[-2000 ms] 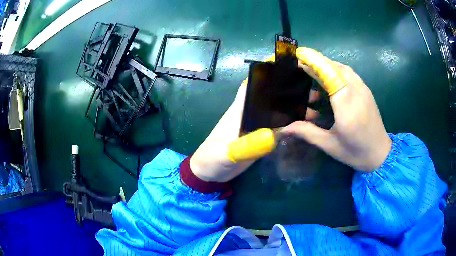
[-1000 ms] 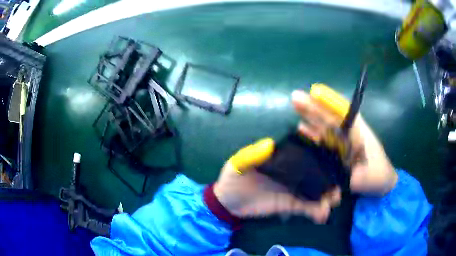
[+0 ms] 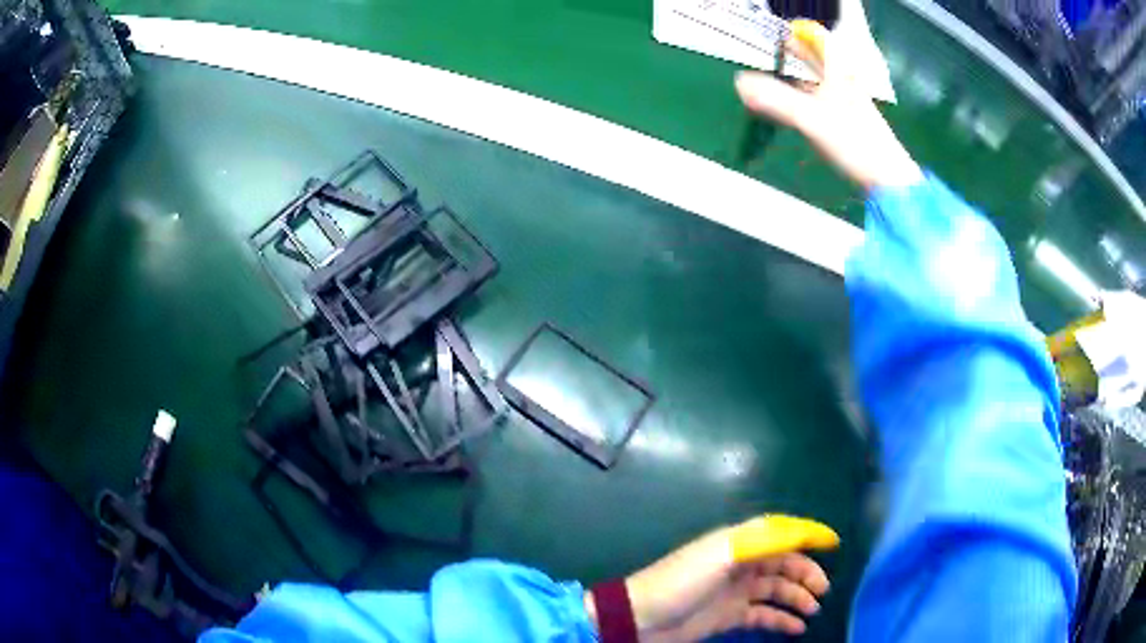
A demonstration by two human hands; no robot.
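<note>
My right hand (image 3: 836,107) reaches over a white sheet or tray (image 3: 716,28) at the top right, its fingers around a dark display module (image 3: 802,10) and ribbon tail. The module is partly hidden by the fingers and cut off by the top edge, so its contact with the white surface cannot be told. My left hand (image 3: 742,584) is empty at the bottom, its thumb in a yellow cot, fingers loosely curled and apart from the thumb. A tangled pile of black bezel frames (image 3: 402,283) lies left of centre. One loose bezel frame (image 3: 534,412) lies beside it.
A white strip (image 3: 553,138) crosses the green mat. A black gun-like tool (image 3: 132,534) with a pale tip lies lower left near a blue surface. A dark-edged bin (image 3: 94,75) stands at far left. A yellow-green can (image 3: 1075,358) and white crumpled wipe (image 3: 1118,345) are at right.
The view has shifted up and right. My right hand has moved the display module away to beyond the white strip. My left hand has let go of it and stays near me.
</note>
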